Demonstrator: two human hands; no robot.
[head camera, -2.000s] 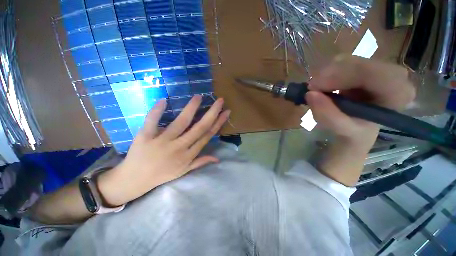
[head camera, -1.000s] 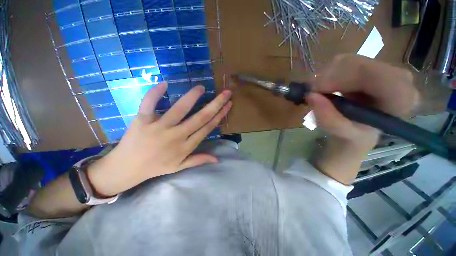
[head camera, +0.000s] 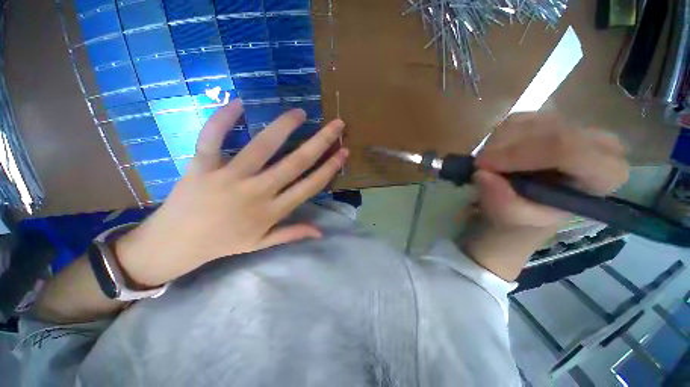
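Observation:
The blue solar cell matrix (head camera: 204, 45) lies on the brown board, crossed by silver interconnect ribbons. A thin bus ribbon (head camera: 338, 113) runs along its right side and another (head camera: 91, 98) along its left side. My left hand (head camera: 250, 185) lies spread over the lower part of the cells, with fingertips at the right edge by the bus ribbon; it hides the cells beneath. My right hand (head camera: 545, 166) holds the soldering iron (head camera: 567, 198) like a pen. The iron's blurred tip is right of the bus ribbon, apart from it.
A short ribbon pile (head camera: 461, 30) lies at the upper right, with a spare white strip (head camera: 546, 75) below it, partly behind my right hand. A long ribbon bundle (head camera: 19, 151) lies far left. A dark block (head camera: 620, 11) is upper right. Metal racks (head camera: 598, 302) stand lower right.
The cells and board have shifted slightly up and left in view. The iron tip, close to the bus ribbon one second ago, is now lower and farther right. My left hand remains spread on the cells.

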